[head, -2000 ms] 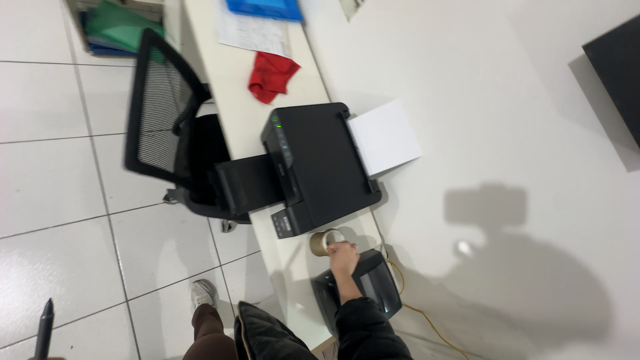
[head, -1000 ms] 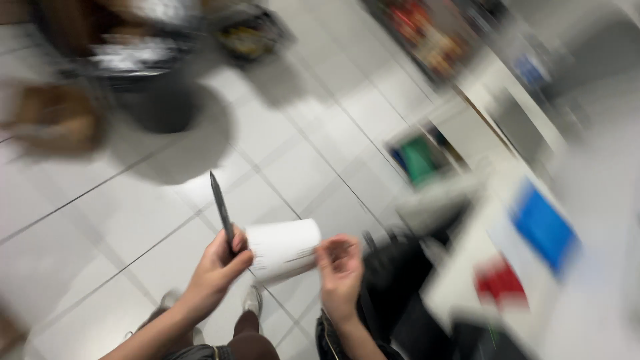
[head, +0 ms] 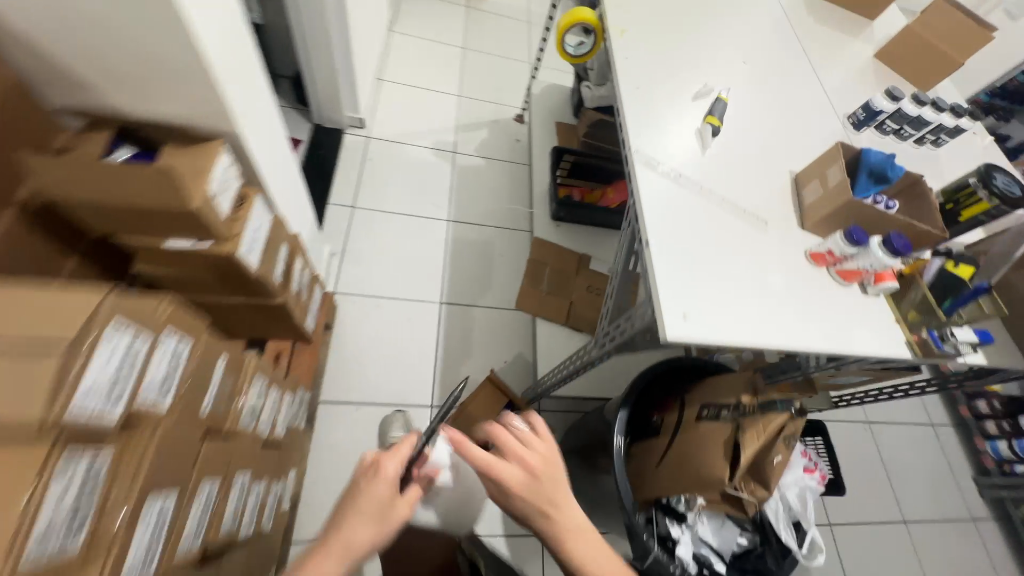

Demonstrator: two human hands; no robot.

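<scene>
My left hand (head: 384, 488) holds a dark pen (head: 442, 420), its tip pointing up and to the right. A small piece of white paper (head: 442, 464) shows at the fingers of this hand. Close beside it on the right is my right hand (head: 520, 468), its fingers bent and spread near the pen and the paper. Whether the right fingers touch the paper cannot be told. Both hands are low in the view, above the tiled floor, with a small cardboard box (head: 484, 404) just beyond them.
Labelled cardboard boxes (head: 120, 376) are stacked at left. A black trash bin (head: 620, 448) with cardboard and plastic stands at right, below a white table (head: 736, 264). The table bears a utility knife (head: 716, 114), several bottles (head: 876, 110) and an open box (head: 832, 188).
The view has swung from the printer desk to the stacked boxes and white table. A second ago a larger white sheet lay between my hands; now only a small white part shows. The pen stays in my left hand.
</scene>
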